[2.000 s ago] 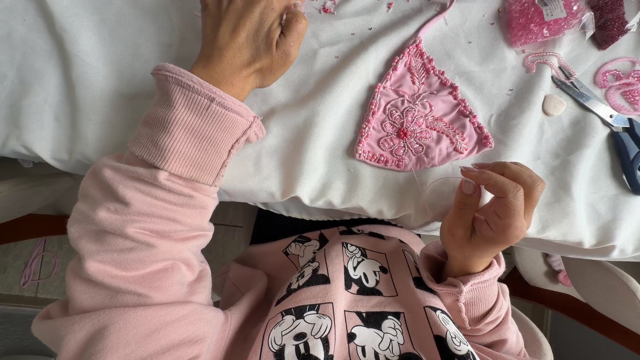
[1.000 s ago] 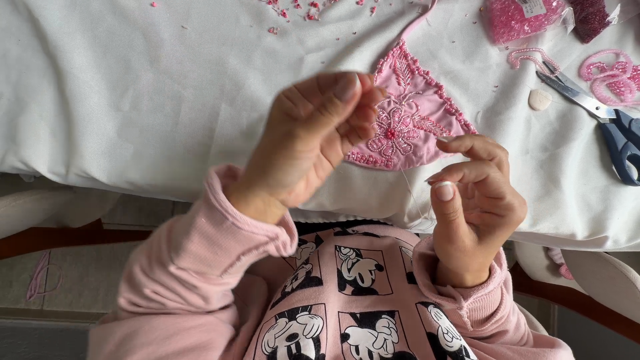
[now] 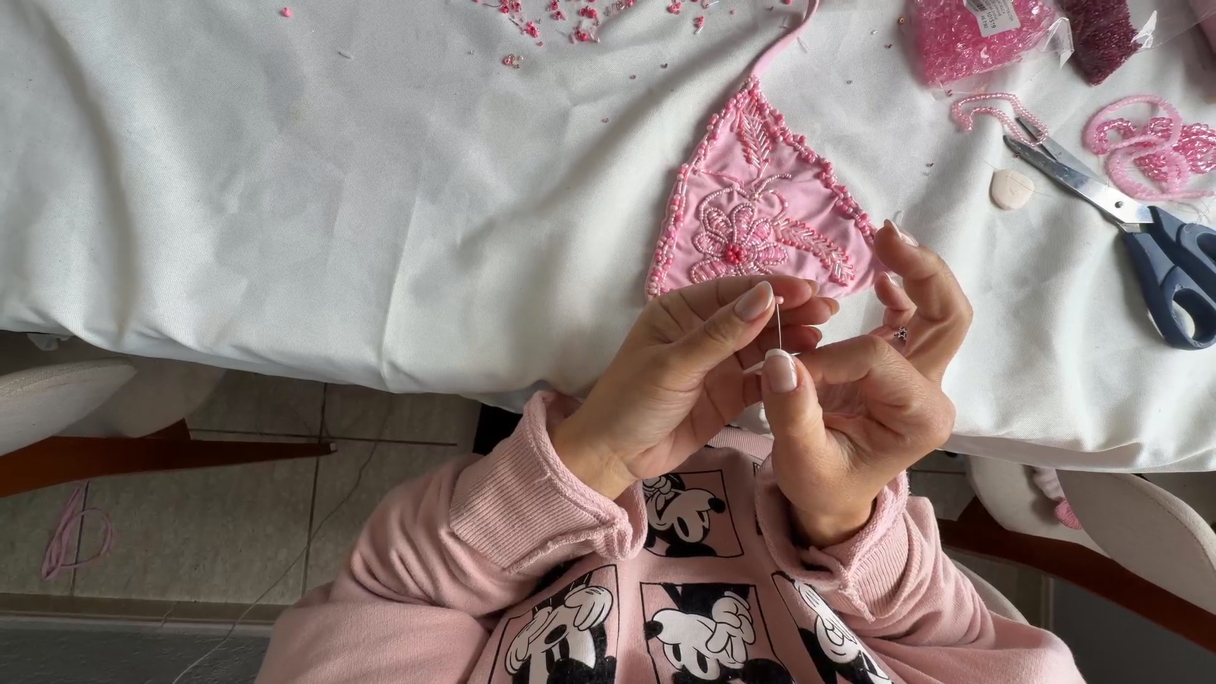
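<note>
My left hand (image 3: 698, 366) pinches a small pink bead (image 3: 778, 300) between thumb and fingertips. Close on its right, my right hand (image 3: 855, 399) grips a thin needle (image 3: 779, 328) between thumb and index finger, its upper end at the bead. Just beyond both hands, a triangular pink fabric piece (image 3: 698, 190) lies on the white cloth, with beaded edges, a beaded flower and leaf shapes. The fingers cover part of its lower edge. A pink strap (image 3: 787, 40) runs up from its top corner.
Loose pink beads (image 3: 584, 28) lie at the top of the white tablecloth (image 3: 285, 209). On the right are blue-handled scissors (image 3: 1130, 209), a pale flat chip (image 3: 1011, 189), bead strands (image 3: 1145, 152), a bag of pink beads (image 3: 983, 43) and a darker bead bag (image 3: 1097, 38).
My left hand has come from the loose beads at the top down to my right hand. Both hands now meet in front of the pink fabric, with a bead at the fingertips.
</note>
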